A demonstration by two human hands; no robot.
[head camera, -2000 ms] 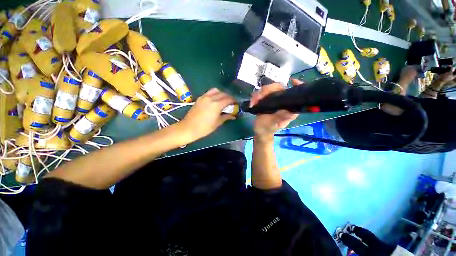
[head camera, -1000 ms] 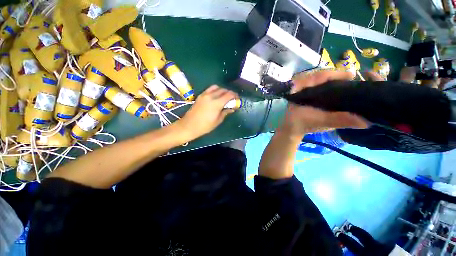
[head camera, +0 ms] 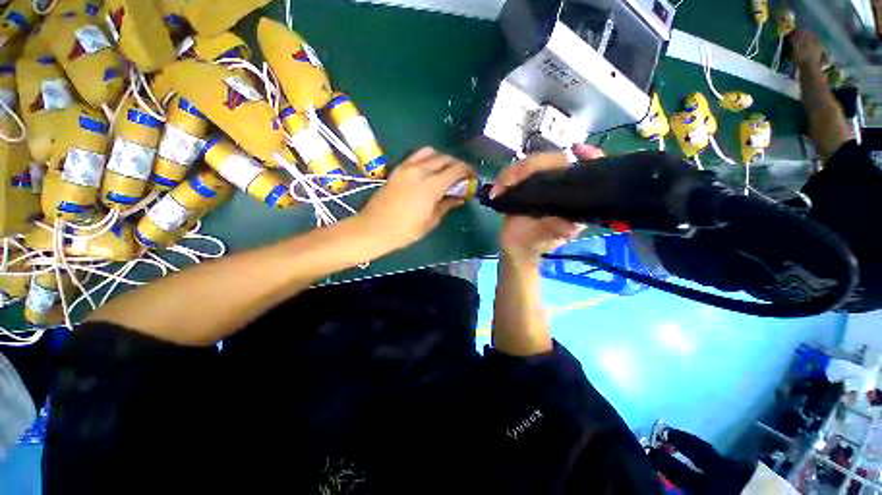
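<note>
My left hand holds a yellow unit, mostly hidden by the fingers, with its end facing right. My right hand is shut on the thick black electric screwdriver. The driver lies level, its tip at the end of the held unit; whether it touches a screw is too small to tell. A black cord curves from its rear. The screw feeder, a white-grey box with an open dark top, stands just beyond my right hand.
A pile of yellow units with white cords lies on the green bench at left. More units lie beyond the feeder. Another person's arm reaches in at upper right. A blue stool stands on the floor below.
The screwdriver has moved left from beside the feeder to the held unit. My left hand has stayed on the unit. The other person's arm now reaches over the far bench.
</note>
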